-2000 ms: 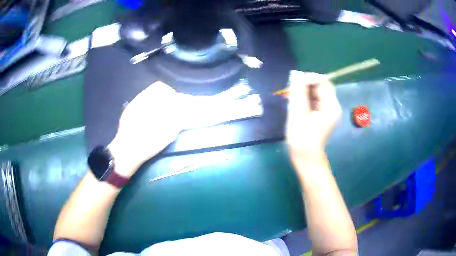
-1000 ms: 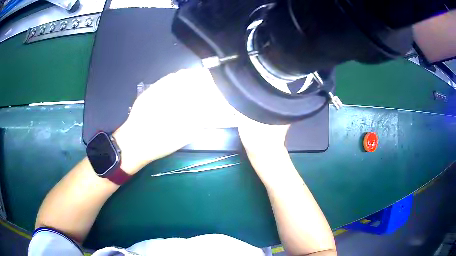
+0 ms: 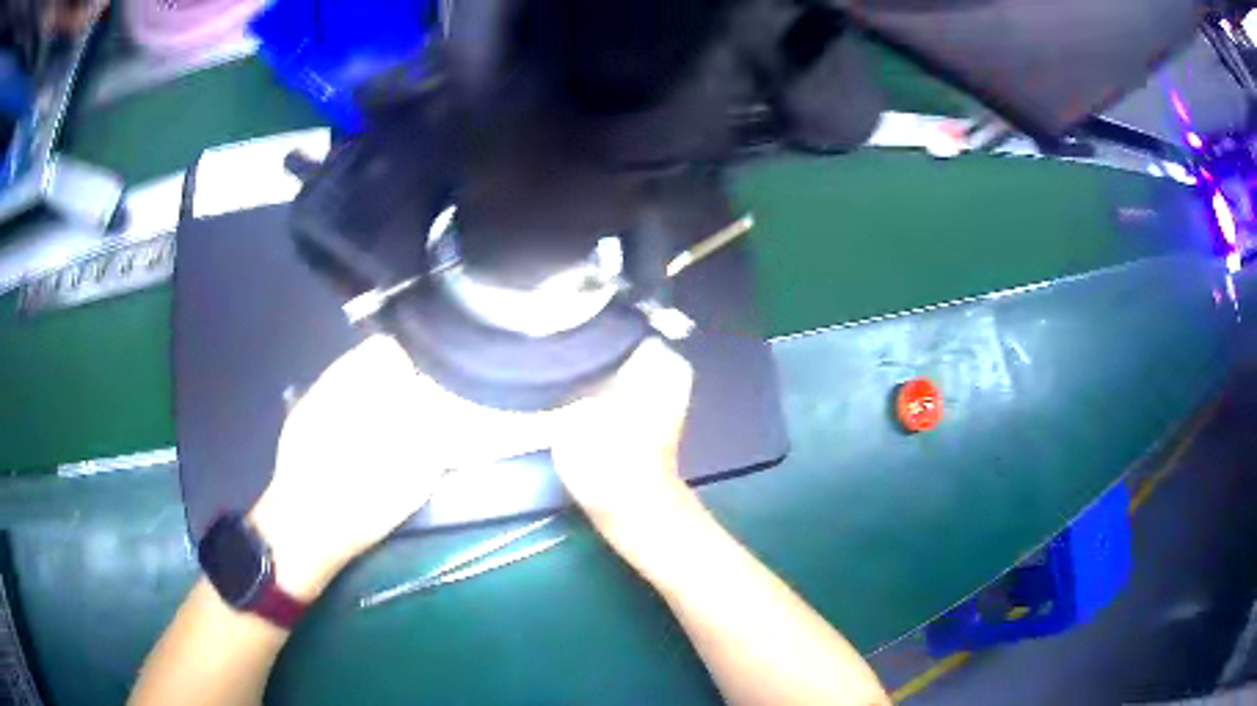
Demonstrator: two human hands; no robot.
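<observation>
The black microscope head (image 3: 531,352) hangs over the black board (image 3: 234,359), its ring lit. My left hand (image 3: 365,448), washed out by glare, lies at its lower left; its fingertips and anything in them are hidden. My right hand (image 3: 627,428) is under the head's right side, fingers partly hidden. A thin tan stick (image 3: 711,244) slants up beyond it and appears held in it; the grip is covered. A silvery-white flat bar (image 3: 499,488) lies between my wrists. Tweezers (image 3: 466,563) lie at the board's front edge. The small red pot (image 3: 920,404) sits right of the board.
A grey strip with round spots (image 3: 104,279) lies on the green bench at the left. A blue bin (image 3: 338,55) and a pink object (image 3: 193,21) are behind. A black panel (image 3: 1034,55) hangs at the upper right. A blue stool (image 3: 1068,572) is below the bench at the right.
The view has shifted, so the microscope head appears farther left and the bench behind shows. The tan stick, hidden one second ago, shows again behind the right hand. Both hands remain by the head.
</observation>
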